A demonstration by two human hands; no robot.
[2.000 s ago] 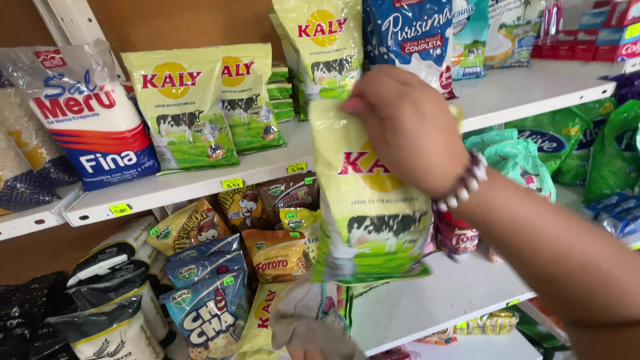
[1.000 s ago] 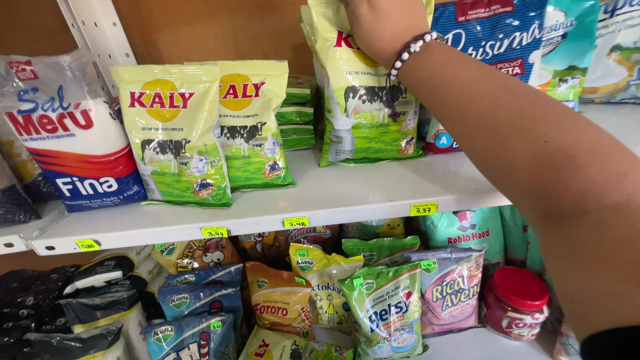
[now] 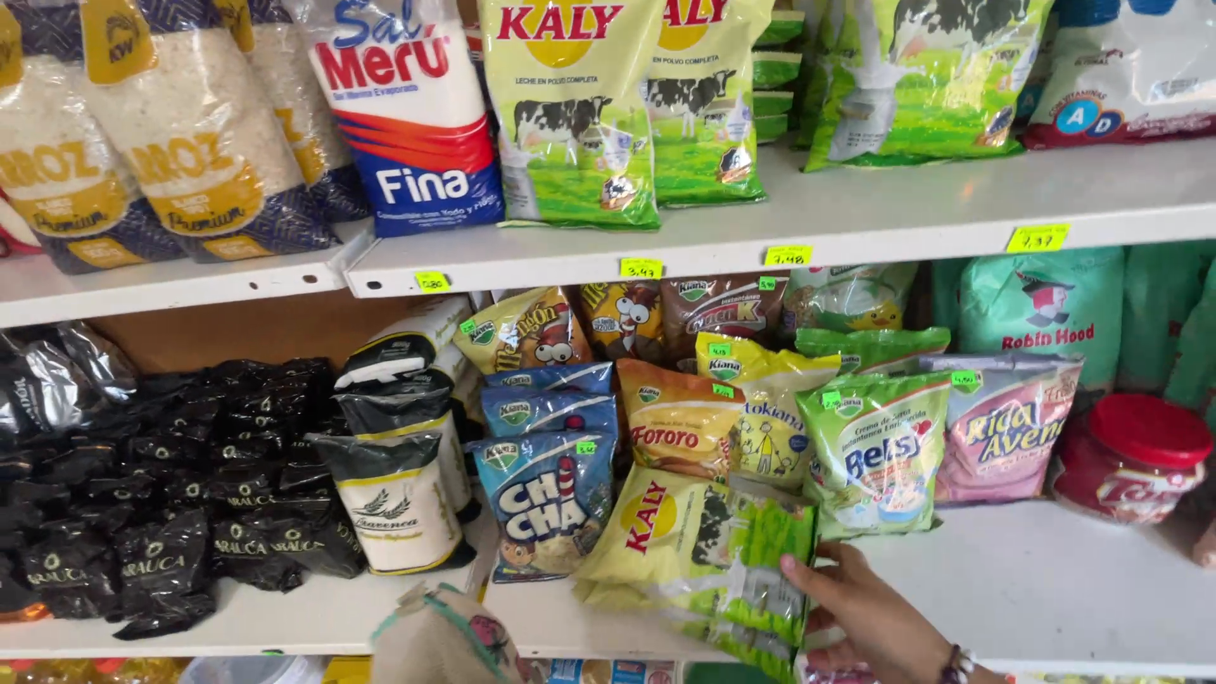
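Observation:
My right hand (image 3: 860, 608), with a beaded bracelet at the wrist, is at the lower shelf. Its thumb and fingers are on the right end of a Kaly powdered milk bag (image 3: 693, 560) lying on its side, with more such bags under or beside it. Behind it stand a Fororo bag (image 3: 679, 418) and a blue Chicha bag (image 3: 546, 503). At the bottom edge a beige cloth with teal trim and a flower print (image 3: 451, 636) shows; whether my left hand is in or under it is hidden. Upright Kaly bags (image 3: 575, 114) stand on the upper shelf.
The white upper shelf (image 3: 570, 256) overhangs the lower goods. To the left are black Arauca packets (image 3: 161, 560), rice bags (image 3: 190, 142) and a Sal Merú salt bag (image 3: 408, 114). To the right are a Rica Avena bag (image 3: 1007, 437), a red-lidded jar (image 3: 1130, 456) and a Robin Hood bag (image 3: 1040, 304).
My right hand has let go of a Kaly bag, which now stands on the upper shelf, and has come down to the Kaly bags on the lower shelf. The view has tilted down.

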